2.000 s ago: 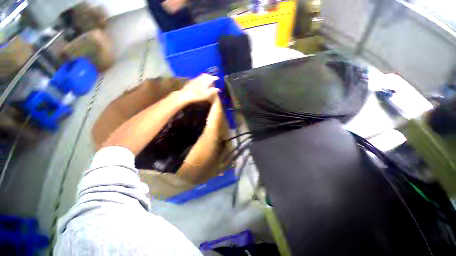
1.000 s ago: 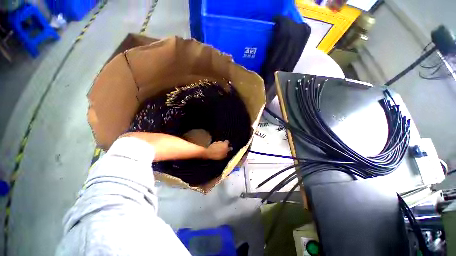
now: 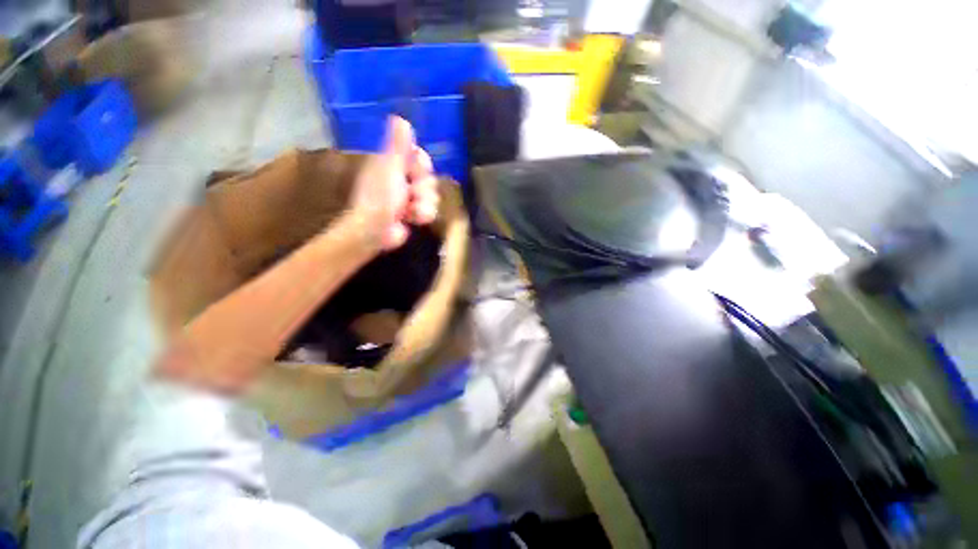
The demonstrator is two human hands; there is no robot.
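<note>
My left hand is raised above the right part of the open brown paper bag, its fingers partly curled. It is blurred, and I see nothing clearly held in it. A dark mass of pieces lies inside the bag, partly hidden by my forearm. A bundle of black cables lies in a curve on the black-topped table right of the bag, with some ends hanging over its left edge. My right hand is out of the picture.
A blue bin stands behind the bag, with dark cloth on its right side. A yellow frame is behind. Blue stools or crates are at the far left. More black cables lie at the table's right side.
My left hand was down inside the bag on the dark pieces and has come up above it. The view has shifted, so the bag and table appear further left and smaller.
</note>
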